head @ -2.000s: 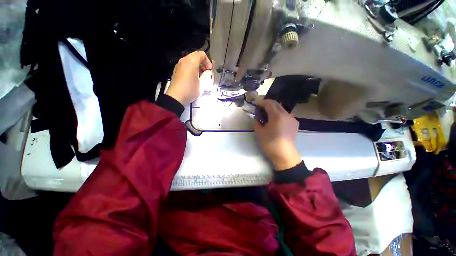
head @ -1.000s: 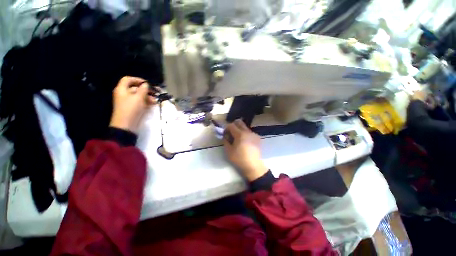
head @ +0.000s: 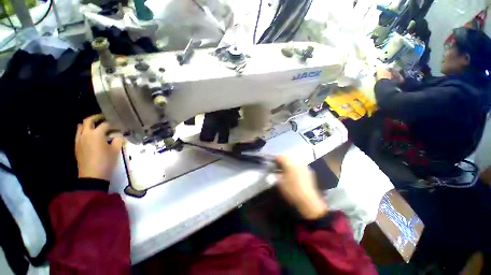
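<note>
The cream sewing machine (head: 226, 80) stands on its white bed, with the presser foot (head: 168, 144) at the left end of its head. My left hand (head: 98, 149) is just left of the needle area, fingers bent at the black pile's edge; what its fingertips hold is hidden. My right hand (head: 300, 185), blurred, is over the bed's front edge and grips a black fabric strip (head: 229, 154), which stretches back towards the foot. A pale glint shows by its fingers, too blurred to name. Short black pieces (head: 219, 126) lie under the arm.
A black garment pile (head: 43, 102) with a white piece (head: 21, 207) lies at left. The parts tray (head: 318, 134) is at the bed's right end. Yellow cloth (head: 350, 105) is beyond it, and white fabric (head: 358, 182) hangs below. A person in dark clothes (head: 436, 115) sits at right.
The view has swung right and up, showing the person at right. My right hand has moved away from the needle, rightward, with the strip drawn out. My left hand stays left of the needle.
</note>
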